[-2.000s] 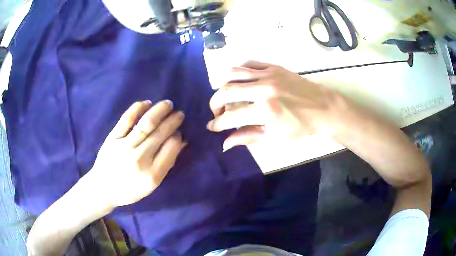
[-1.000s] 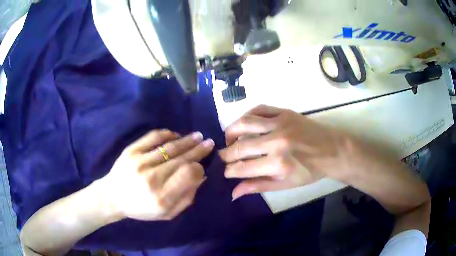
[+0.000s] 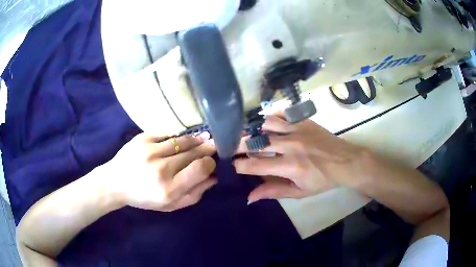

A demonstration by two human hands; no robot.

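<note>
A large dark purple-navy cloth (image 3: 62, 120) covers the left of the table and hangs over the front. The cream sewing machine head (image 3: 141, 68) stands over it, with a long dark grey guard (image 3: 214, 83) hiding the needle area. My left hand (image 3: 167, 172), with a gold ring, lies on the cloth just left of the guard, fingers together pointing right. My right hand (image 3: 292, 161) lies right of the guard at the cloth's right edge, fingers spread, partly behind a small ridged knob (image 3: 258, 142). Whether either hand pinches the cloth cannot be told.
Black-handled scissors (image 3: 354, 91) lie on the cream machine bed (image 3: 417, 130), partly hidden by the machine arm with blue "ximto" lettering. A dark fitting (image 3: 434, 81) is at the arm's right end. A grey tension knob (image 3: 300, 110) sticks out above my right hand.
The view has shifted so the machine head looks larger and lower. Both hands are now beside the guard, nearer the needle area; earlier they were lower, in front of the machine.
</note>
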